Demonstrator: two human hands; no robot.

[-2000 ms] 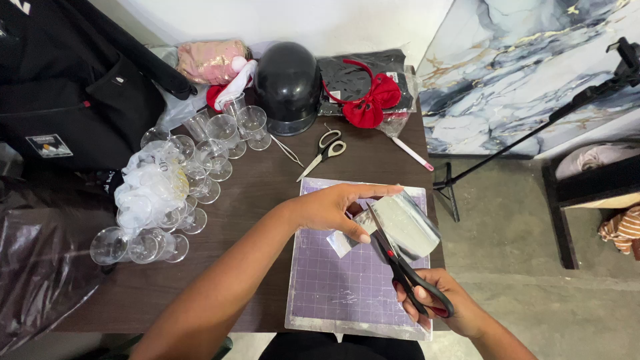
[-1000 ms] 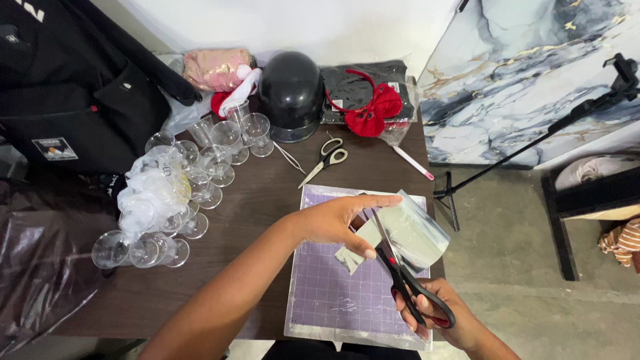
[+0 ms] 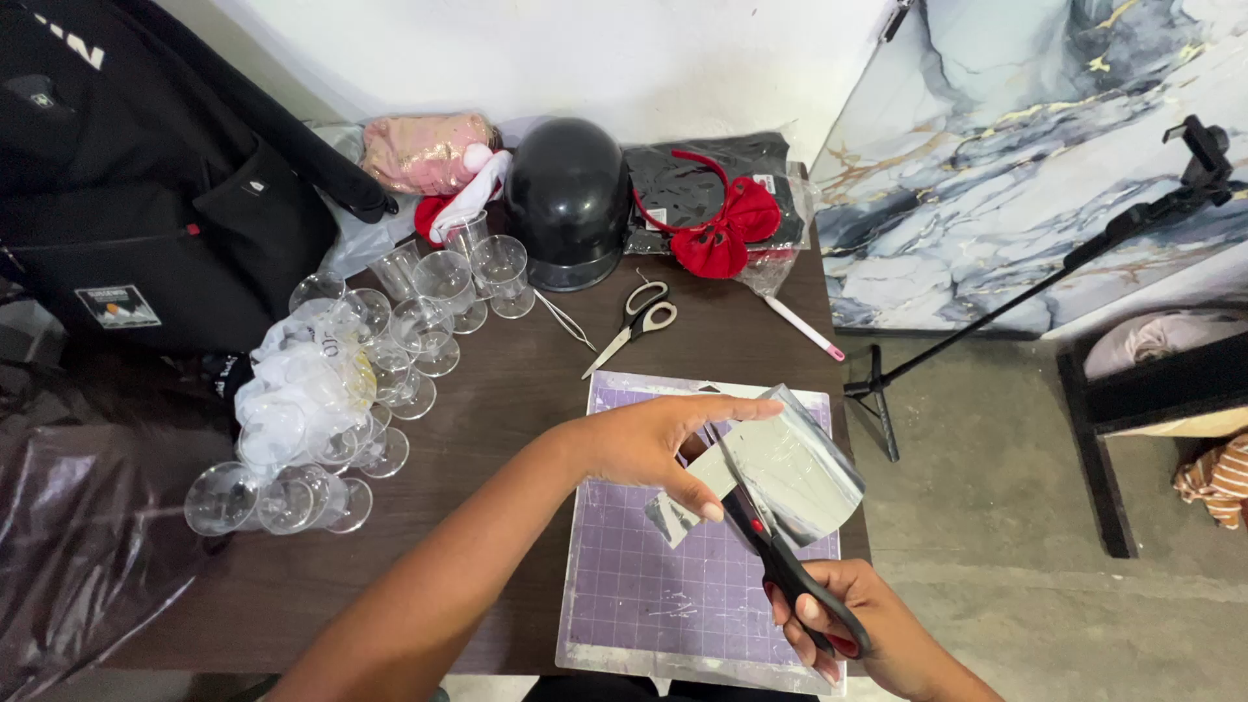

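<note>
My right hand (image 3: 829,624) grips black-handled scissors (image 3: 775,551) with a red dot at the pivot. Their blades stand apart, with a shiny silver sheet (image 3: 795,468) between or against them. My left hand (image 3: 663,448) holds the sheet, thumb on the near side and forefinger stretched along its top edge. The sheet curls at the right, and a narrower strip (image 3: 673,517) of it sticks out below my left thumb. Both hands are over a purple gridded cutting mat (image 3: 643,585) with a scuffed white border. Part of the sheet is hidden by my left hand.
Beyond the mat lie second scissors (image 3: 634,327), tweezers (image 3: 565,320) and a white-and-pink pen-like tool (image 3: 804,327). Several clear stemmed glasses (image 3: 419,327) stand at left beside white plastic wrapping (image 3: 302,370). A black helmet (image 3: 568,200) and a red bow headband (image 3: 726,229) sit at the back.
The scissors' blades and the silver sheet have shifted slightly between my hands. Both hands keep their hold.
</note>
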